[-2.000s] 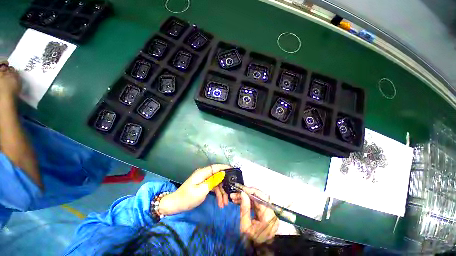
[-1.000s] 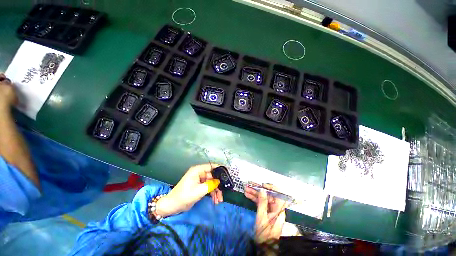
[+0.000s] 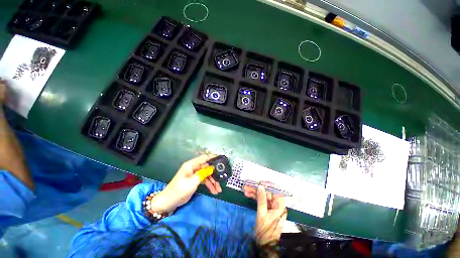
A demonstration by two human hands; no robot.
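Note:
My left hand [image 3: 182, 182], with a yellow finger cot [image 3: 204, 173] on the thumb, holds a black watch housing [image 3: 220, 168] above the left end of the white liner strip. Its ring-like centre faces up. My right hand [image 3: 268, 209] holds thin metallic tweezers [image 3: 267, 189] pointing left over the strip, a short way from the housing and not touching it. Whether the tips hold a part is too small to tell. The white strip [image 3: 306, 197] has small black marks [image 3: 237, 174] in rows at its left end.
A raised foam tray [image 3: 272, 130] of housings, one pocket empty, stands behind; another full foam tray [image 3: 151, 140] lies angled left. A dark gasket heap [image 3: 364, 155] lies on white paper [image 3: 391, 189] at right, beside clear blister trays [image 3: 436, 176]. Another person's arm [image 3: 14, 151] is far left.
The tweezers were at the housing and have moved right, away from it. The housing has moved left and up and been turned, its ring now facing up. The view has shifted slightly.

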